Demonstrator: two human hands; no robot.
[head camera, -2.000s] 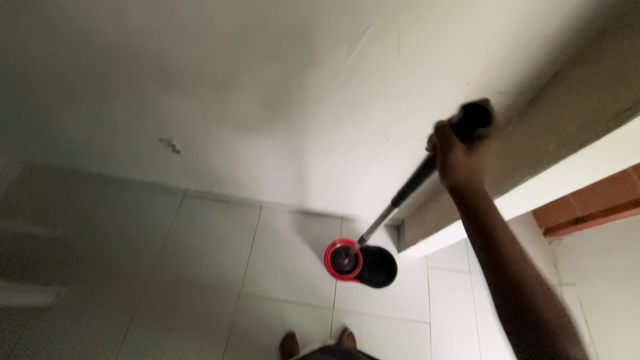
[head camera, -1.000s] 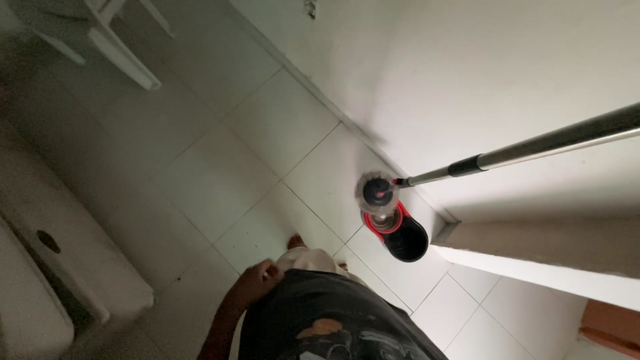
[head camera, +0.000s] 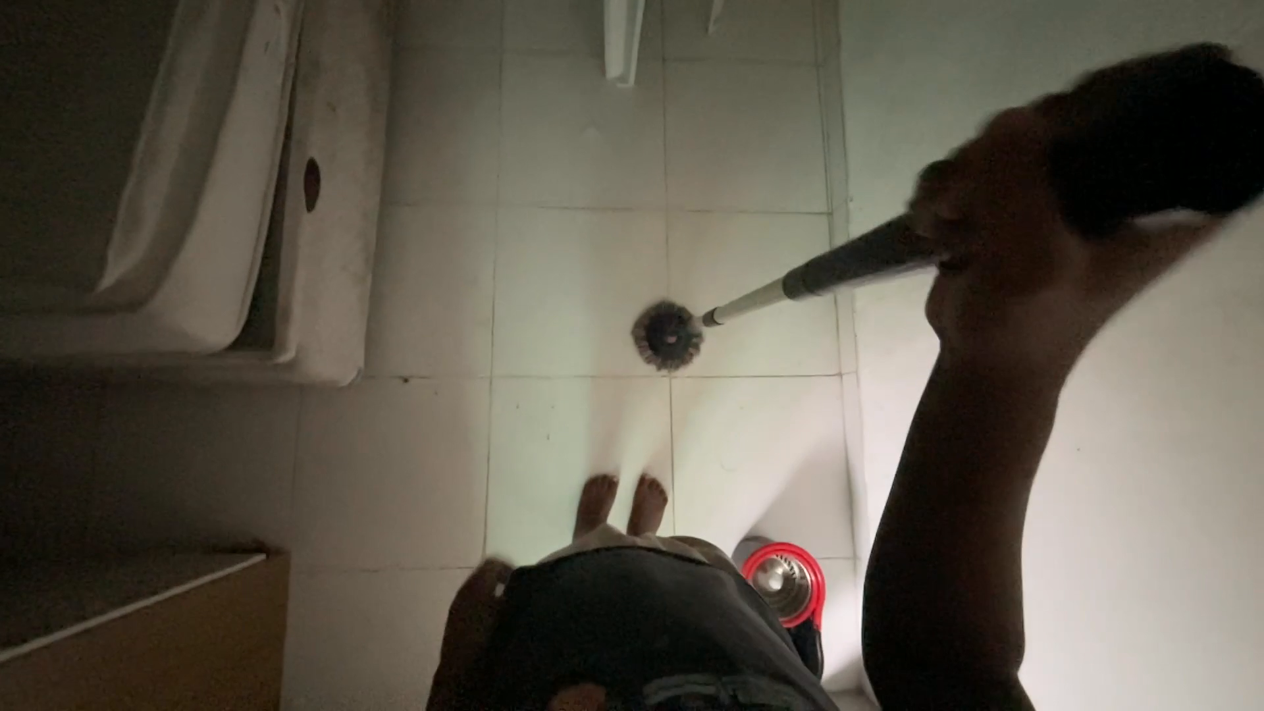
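My right hand (head camera: 1017, 197) is closed around the dark grip of a spin mop's handle (head camera: 859, 262) at the upper right. The handle slants down to the left to a round mop head (head camera: 669, 336) with short strands, over the pale floor tiles in front of my bare feet. My left hand (head camera: 489, 583) hangs low beside my dark shirt, mostly in shadow, and its fingers are not clear. To the right of my body stands a spin mop bucket (head camera: 783, 583) with a red rim and a metal wringer basket, partly hidden by my clothing.
White basin-like units (head camera: 336, 247) stand along the left side. A wooden-sided piece of furniture (head camera: 178, 632) is at the lower left. White furniture legs (head camera: 622, 44) reach in at the top. A pale wall (head camera: 1136, 494) runs along the right.
The mop head, over the bucket a second ago, is now away from it at the floor tiles. My view has turned considerably.
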